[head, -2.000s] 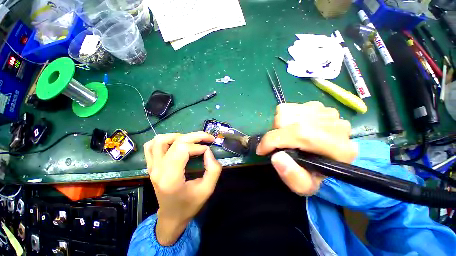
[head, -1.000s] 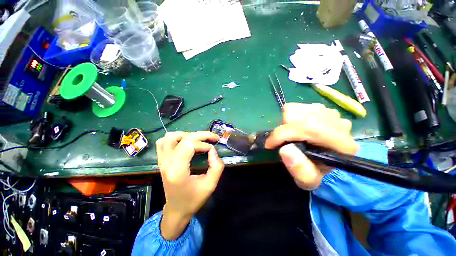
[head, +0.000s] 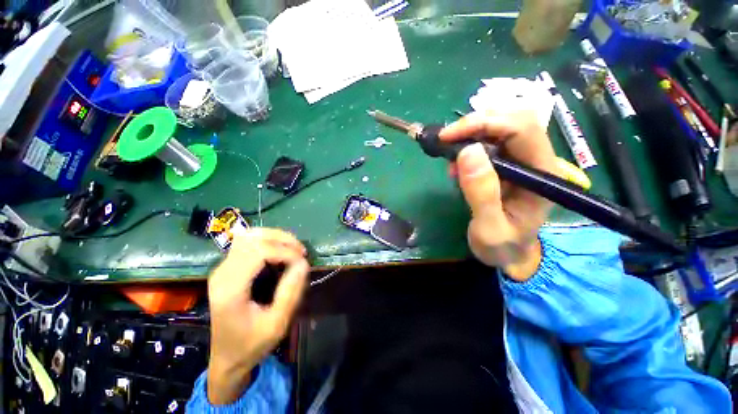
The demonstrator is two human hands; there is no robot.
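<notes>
The opened watch case with its circuit board [head: 362, 212] lies on the mat near the front edge, its flat dark screen module [head: 393, 230] beside it on the right. My right hand [head: 506, 190] is shut on the thick black soldering iron [head: 566, 192]; its metal tip is raised up and left, apart from the case. My left hand [head: 255, 299] is left of the case at the bench edge, thumb and fingers pinched on thin solder wire [head: 328, 275], which shows on both sides of the hand. The hand partly covers a second opened unit with orange inside [head: 227, 222].
The green solder spool [head: 147, 136], clear cups [head: 239, 85] and blue soldering station [head: 73, 117] stand left. A black square part [head: 285, 173] and black cable [head: 324, 171] lie behind the work. A yellow-green handle [head: 574, 172], markers [head: 568, 121] and black rods lie right; black trays [head: 146, 356] are below left.
My right hand has lifted the iron up and away from the case. My left hand has moved left and down, away from it. The tweezers near my right hand no longer show.
</notes>
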